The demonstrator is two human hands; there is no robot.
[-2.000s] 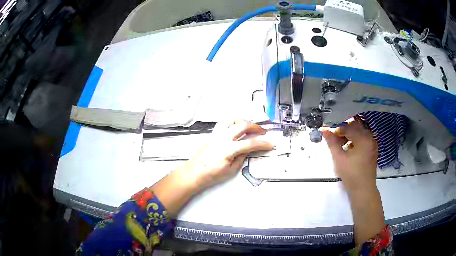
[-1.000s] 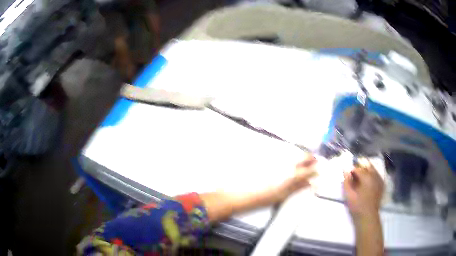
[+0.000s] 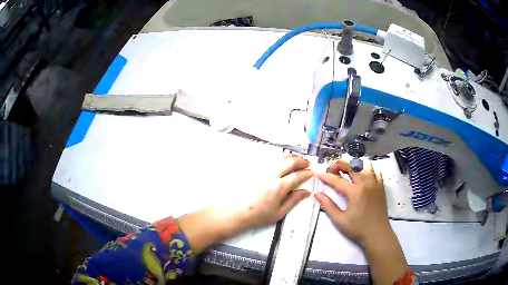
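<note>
A long white fabric strip [image 3: 295,240] runs from the presser foot [image 3: 328,147] down over the table's front edge. My left hand [image 3: 276,189] lies on its left side with the fingers spread near the needle. My right hand [image 3: 356,197] pinches the strip's right edge with thumb and fingers just below the foot. The needle point is hidden by the foot and fingers. Sewn strips [image 3: 133,103], grey-beige and whitish, trail left from the foot across the table.
The white machine head [image 3: 390,119] with a blue stripe stands at the right. A striped cloth [image 3: 426,175] hangs under its arm. A blue hose [image 3: 289,38] curves behind. A grey measuring tape [image 3: 234,260] runs along the front edge.
The white strip, lying leftward two seconds ago, now points toward me over the front edge. My right hand has moved left onto it. The sewn strips now slant down toward the foot.
</note>
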